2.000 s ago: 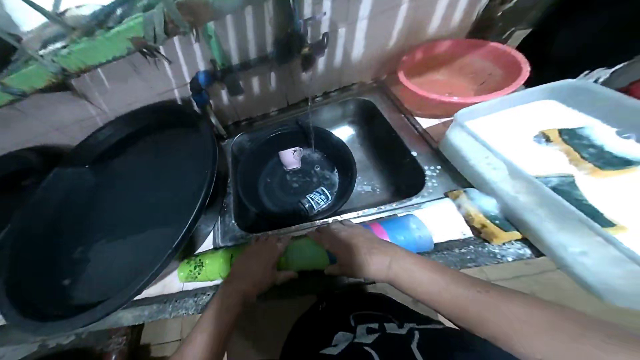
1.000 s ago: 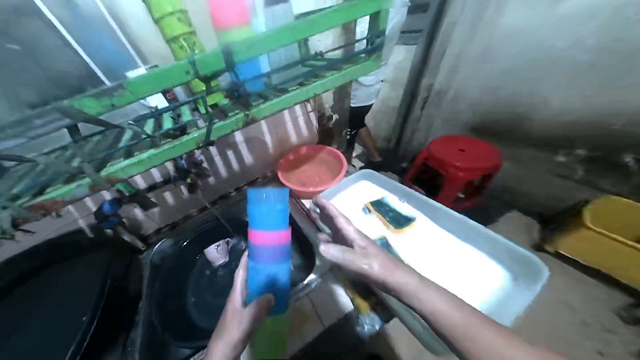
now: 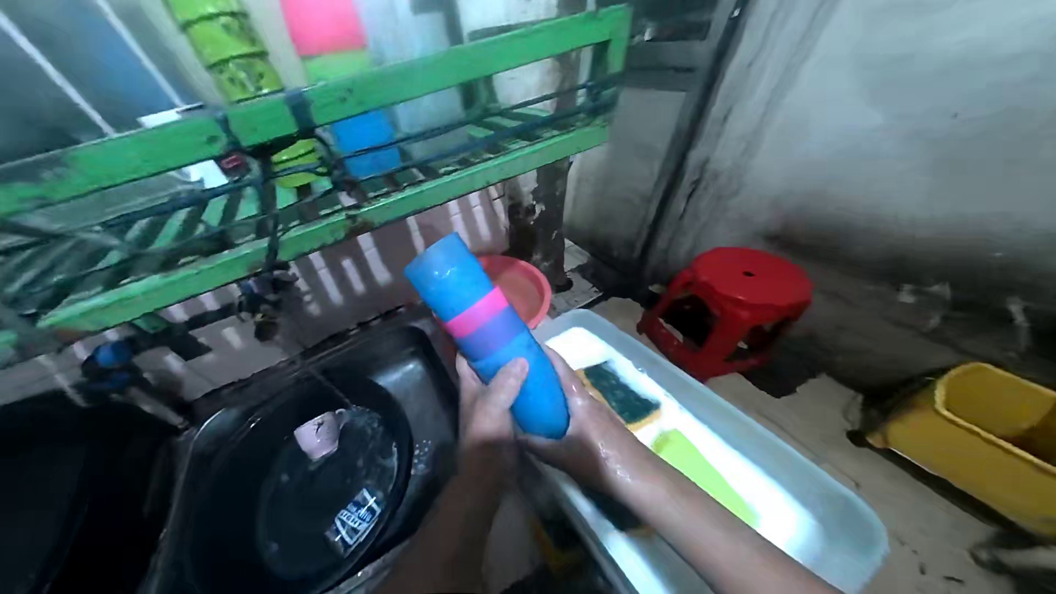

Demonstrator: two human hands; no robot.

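Observation:
A tilted stack of nested plastic cups (image 3: pixel 487 330), blue with pink and purple bands, is held between both hands over the gap between sink and tub. My left hand (image 3: pixel 488 404) grips its lower part, the thumb across the front. My right hand (image 3: pixel 582 425), wet, wraps its lower right side. To the left, a pink mug (image 3: pixel 318 435) and a printed glass (image 3: pixel 355 522) lie in a black basin (image 3: pixel 285 495) of water in the metal sink (image 3: pixel 417 346). A green plastic piece (image 3: pixel 701 474) and a sponge (image 3: pixel 623 392) lie in the sudsy white tub (image 3: pixel 718 421).
A green slatted rack (image 3: pixel 462 177) holding cups stands behind the sink. A red basin (image 3: pixel 520 285) sits beyond the tub. Right of it are a red plastic stool (image 3: pixel 747 276) and a yellow container (image 3: pixel 990 445). Another dark basin (image 3: pixel 41 487) is at the far left.
Both hands now hold the blue stack, tilted; a second ago my right hand was apart from it and the stack stood upright. The green piece now shows in the tub. The view has turned right.

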